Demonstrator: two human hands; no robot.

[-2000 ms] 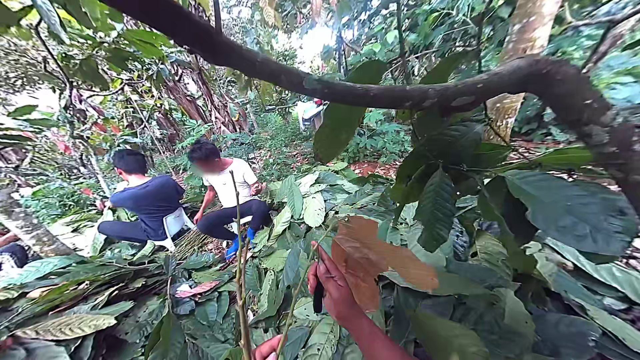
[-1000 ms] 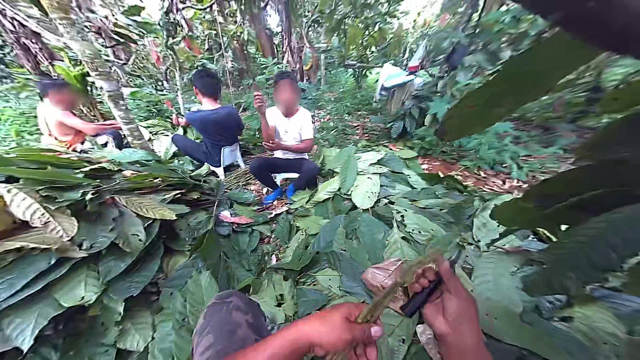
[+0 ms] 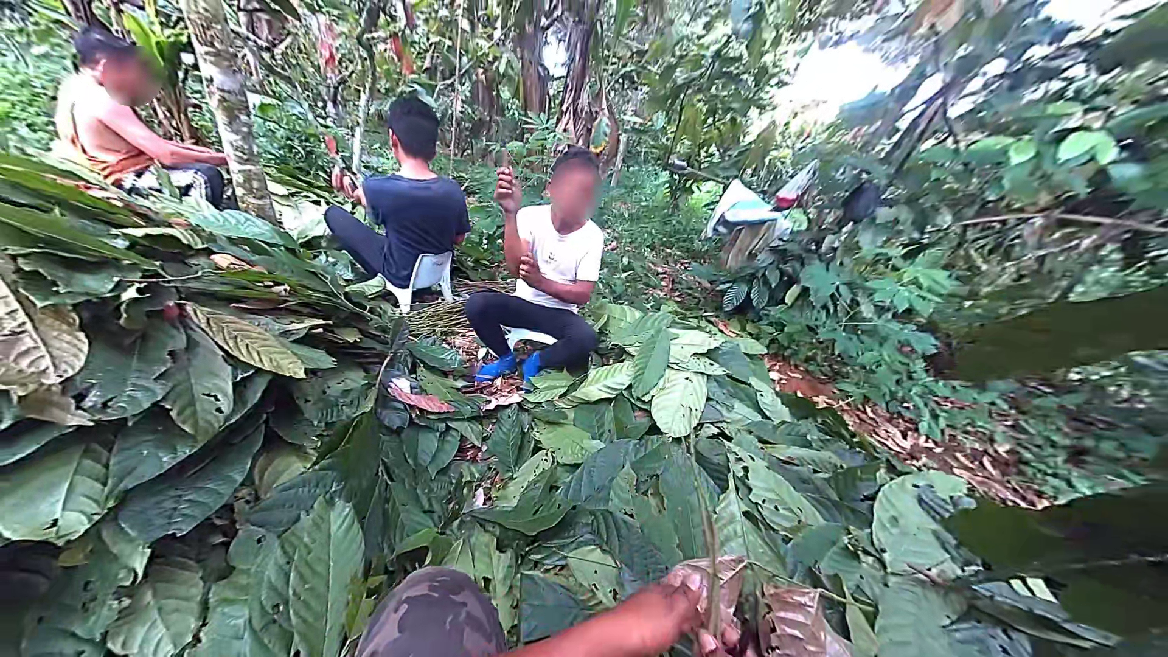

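My left hand [image 3: 673,606] is low in the view, its fingers closed around a thin green stem [image 3: 711,552] that stands nearly upright. Just right of the hand are dry brown leaves [image 3: 798,620]. Fingertips [image 3: 721,641] show at the bottom edge below the stem; they seem to belong to my right hand, the rest of which is out of view. What it holds cannot be seen. Large green leaves [image 3: 593,474] lie thickly around both hands. My knee in camouflage cloth [image 3: 433,613] is left of my left forearm.
A person in a white shirt [image 3: 558,251] sits ahead, holding up a hand. Another in dark blue [image 3: 415,219] sits on a white plastic chair [image 3: 429,274]. A third person [image 3: 128,137] sits behind a tree trunk [image 3: 228,109]. A heaped leaf pile [image 3: 173,365] rises at left. Blurred dark leaves [image 3: 1068,338] hang at right.
The view has swung a lot. The dark-handled tool seen in my right hand earlier is out of sight, and both hands are lower in the view. The stem now stands more upright.
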